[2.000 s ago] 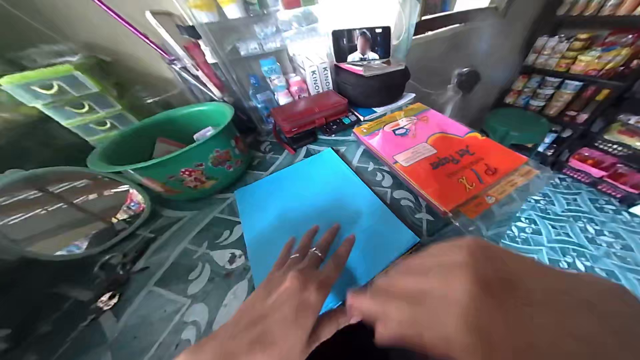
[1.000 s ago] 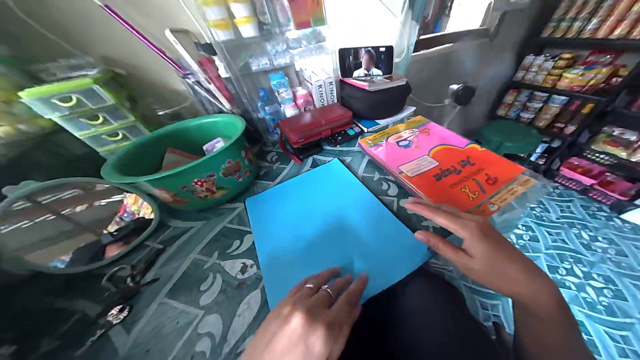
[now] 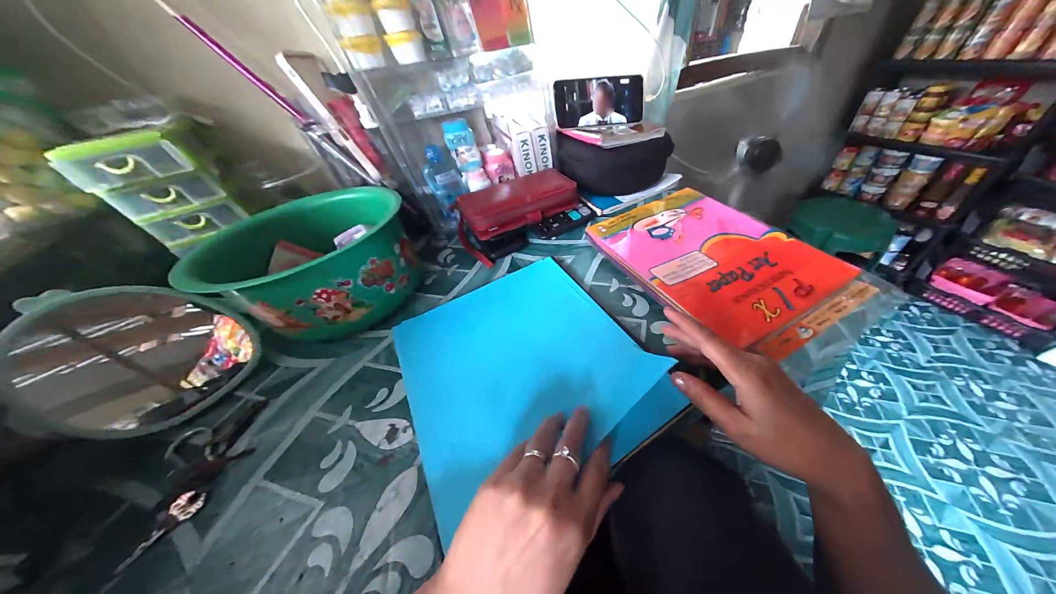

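Observation:
A stack of blue paper sheets (image 3: 511, 346) lies on the patterned tablecloth. The top sheet's right corner is lifted and shows another blue sheet beneath. My left hand (image 3: 544, 487), with rings on two fingers, rests on the top sheet near its lower edge, fingers slightly spread. My right hand (image 3: 742, 396) is at the lifted corner, thumb close to it and fingers apart; whether the thumb touches the paper cannot be told. Just beyond that hand lies a pink and orange pack of art paper (image 3: 726, 272) in clear plastic.
To the left are a green basin (image 3: 330, 289), a round mirror (image 3: 124, 363), scissors (image 3: 186, 503) and a small drawer unit (image 3: 157, 190). Behind the sheets sit a red case (image 3: 516, 202), a calculator (image 3: 563, 221) and a phone (image 3: 599, 101) on a black pouch. Stocked shelves stand at right.
The top blue sheet's right corner, flat one second ago, is now raised. My right hand, blurred over the lower edge two seconds ago, has moved to the right corner.

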